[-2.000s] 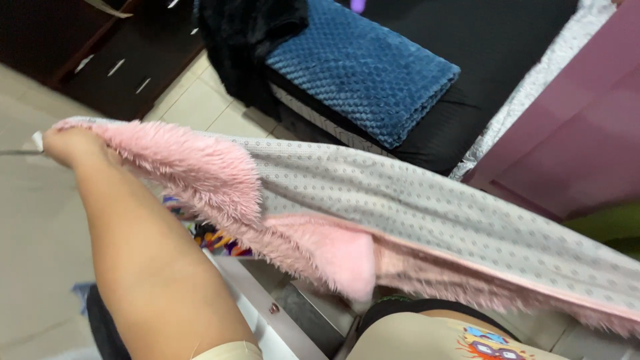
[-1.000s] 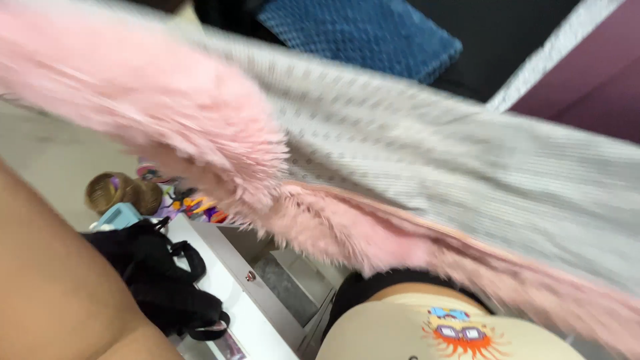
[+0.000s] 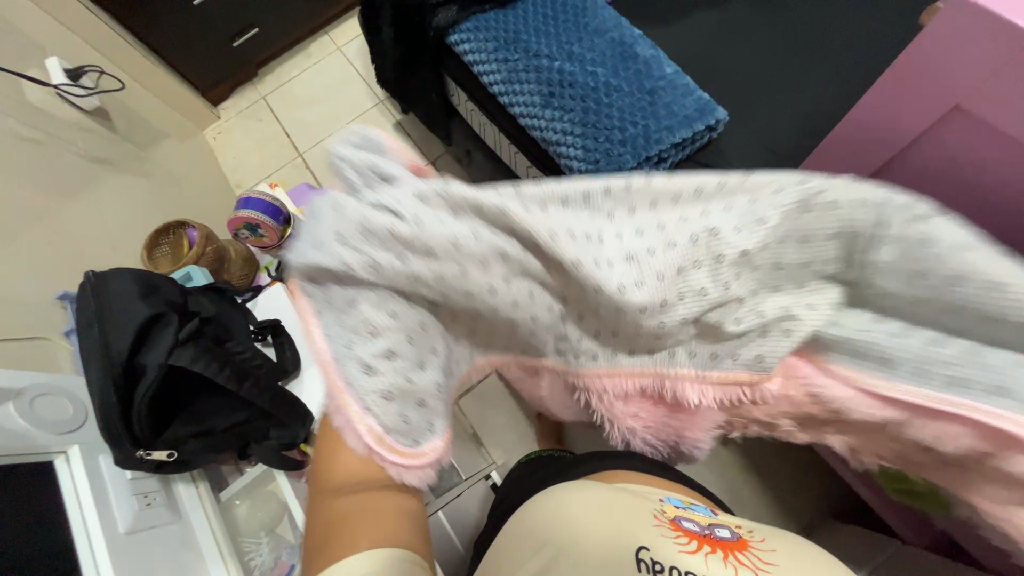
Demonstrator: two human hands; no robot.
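A long blanket or cover, pale grey with small dots on one side and pink shaggy plush on the other, stretches across the view to the right edge, blurred by motion. My left forearm rises from the bottom behind its rounded left flap, which hides my left hand, so its grip does not show. Pink plush shows below the grey side, along a pink edging. My right hand is out of view; the fabric runs out of frame on the right.
Behind the fabric, a folded blue textured blanket lies on a bed with a dark cover. Dark drawers stand at upper left, a pink panel at right. At left are a black backpack, a wicker basket and a round tin.
My left hand showed at the fabric's far left corner two seconds ago; now cloth hides it. The fabric's left end has moved right, and its grey side now covers more of it than the pink.
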